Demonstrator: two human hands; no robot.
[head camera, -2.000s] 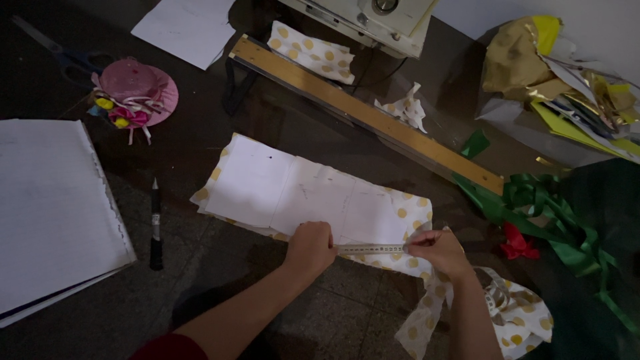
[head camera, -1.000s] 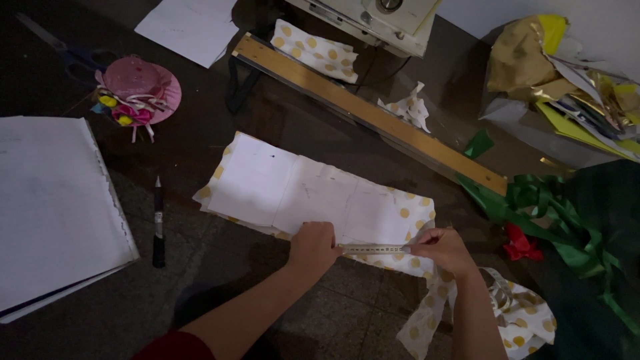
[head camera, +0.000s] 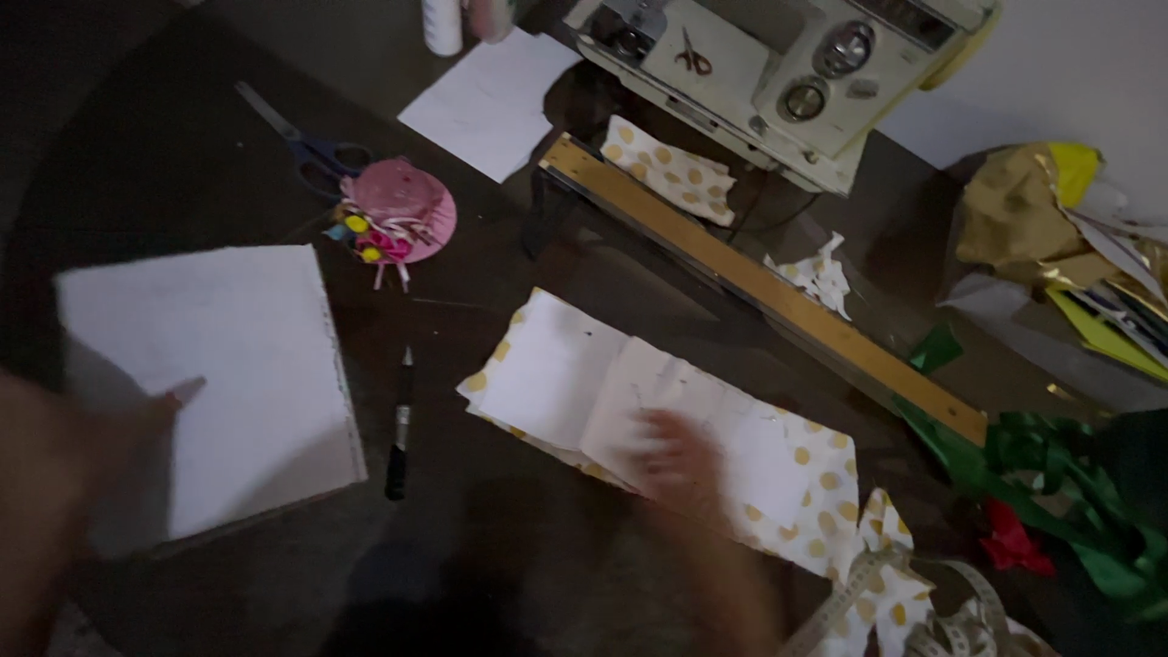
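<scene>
White paper pieces (head camera: 547, 374) lie on yellow-dotted white fabric (head camera: 826, 461) near the middle of the dark table. My right hand (head camera: 680, 461), blurred, is over the paper pieces; whether it touches them I cannot tell. At the left, my left hand (head camera: 128, 420) is over a stack of white sheets (head camera: 246, 319), its finger pose blurred. A black pen (head camera: 400, 438) lies between the sheets and the fabric. The measuring tape (head camera: 972, 593) lies in loops on more dotted fabric at the lower right, away from both hands.
Scissors (head camera: 306, 146) lie by a small pink hat (head camera: 401, 205) with ribbon flowers. A long wooden bar (head camera: 766, 287) runs diagonally below a sewing machine (head camera: 785, 82). Green ribbon (head camera: 1077, 511), a red bow (head camera: 1013, 538) and crumpled gold wrapping (head camera: 1022, 210) are at the right.
The measuring tape, stretched between both hands along the fabric's edge earlier, has been let go. My left hand has moved left to the white sheets. The view has shifted.
</scene>
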